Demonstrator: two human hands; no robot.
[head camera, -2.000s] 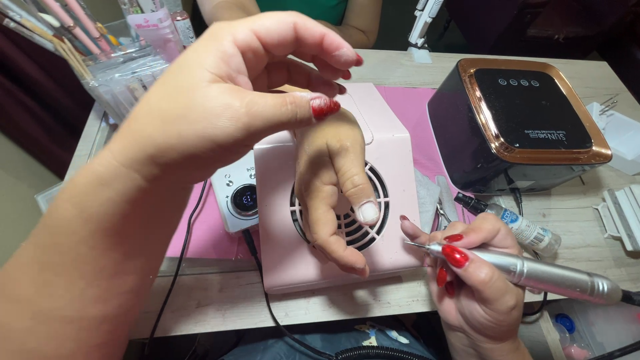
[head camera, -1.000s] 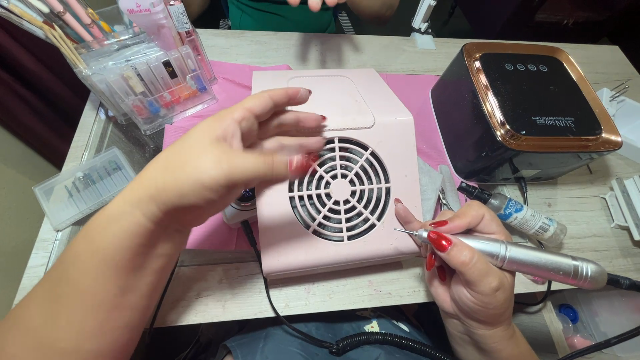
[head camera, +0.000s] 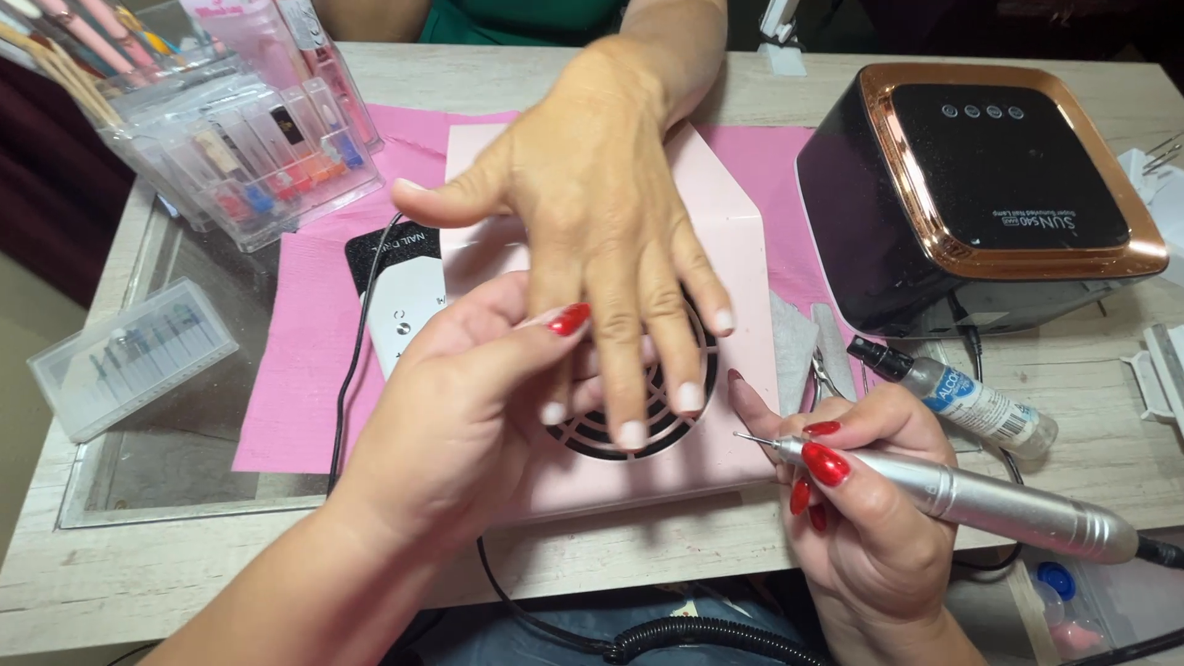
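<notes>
My left hand (head camera: 481, 370) holds the fingers of another person's hand (head camera: 601, 222), thumb on top and fingers beneath. That hand lies palm down, fingers spread, above a pink nail dust collector (head camera: 731, 231) with a round black fan grille. At the right, my right hand (head camera: 869, 499) grips a silver electric nail drill handpiece (head camera: 1008, 509) like a pen. Its thin bit points left, near the collector's front right corner, apart from the person's fingers. Partly hidden behind my left hand is a white and black nail drill control unit (head camera: 402, 296).
A black and copper nail lamp (head camera: 980, 176) stands at the right, with an alcohol spray bottle (head camera: 980, 407) and metal nippers (head camera: 819, 379) before it. At the left are a clear organizer (head camera: 250, 157) and a box of drill bits (head camera: 134, 356). Cords cross the front edge.
The other person's hand, first over the collector and then withdrawn, is back over it, now palm down. My left hand has taken hold of its fingers. My right hand still holds the drill.
</notes>
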